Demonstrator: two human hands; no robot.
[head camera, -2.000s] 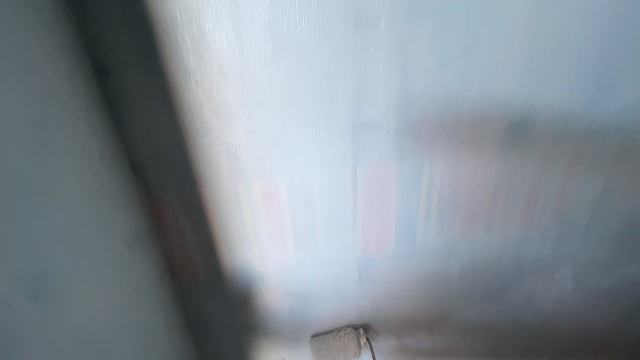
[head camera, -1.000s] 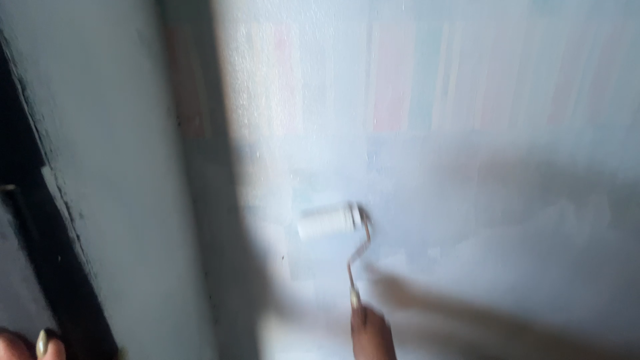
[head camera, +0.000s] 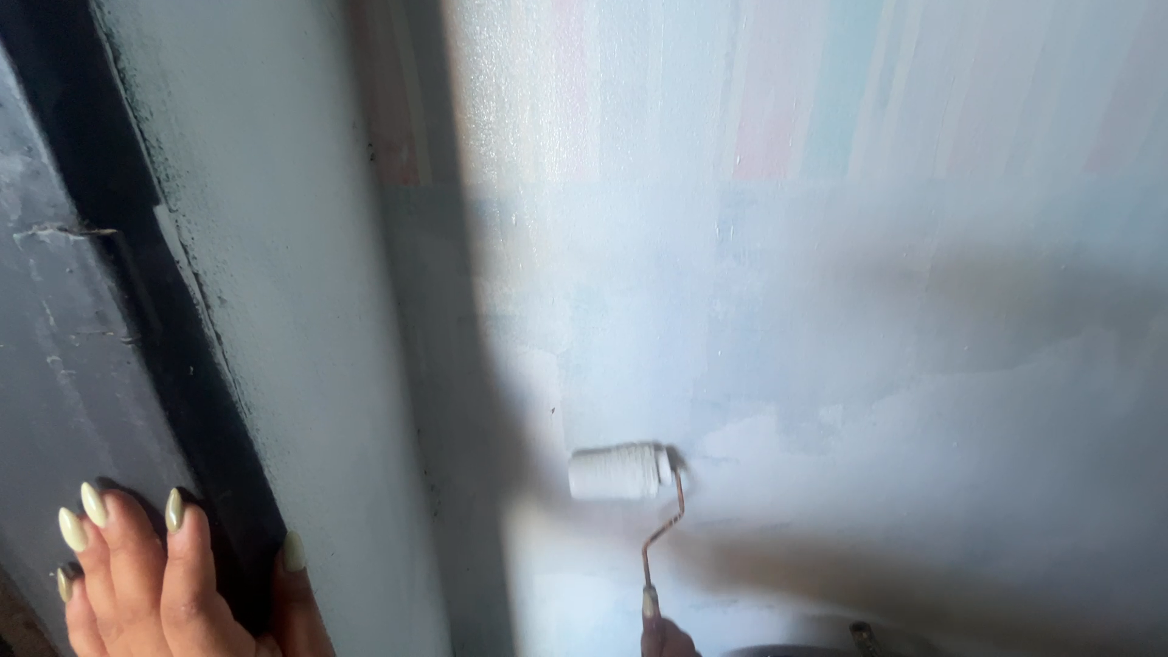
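A small paint roller (head camera: 616, 471) with a white cover lies against the painted wall (head camera: 639, 301), its thin bent wire frame running down to my right hand (head camera: 671, 639). That hand, at the bottom edge, is closed around the handle and mostly cut off by the frame. My left hand (head camera: 137, 584) rests at the lower left with fingers spread, touching the dark grey panel and its black edge strip. Faint pink and teal stripes show through the whitish coat on the upper wall, while the lower part looks more evenly pale.
A pale grey-green upright (head camera: 292, 274) stands between the black strip (head camera: 182, 328) and the wall. The grey panel (head camera: 73, 365) is at far left. A small dark object (head camera: 862, 639) shows at the bottom right. Soft shadows cross the wall.
The view has shifted greatly. My left hand shows more fully than one second ago. The roller is lower on the wall, farther below the pink and teal stripes.
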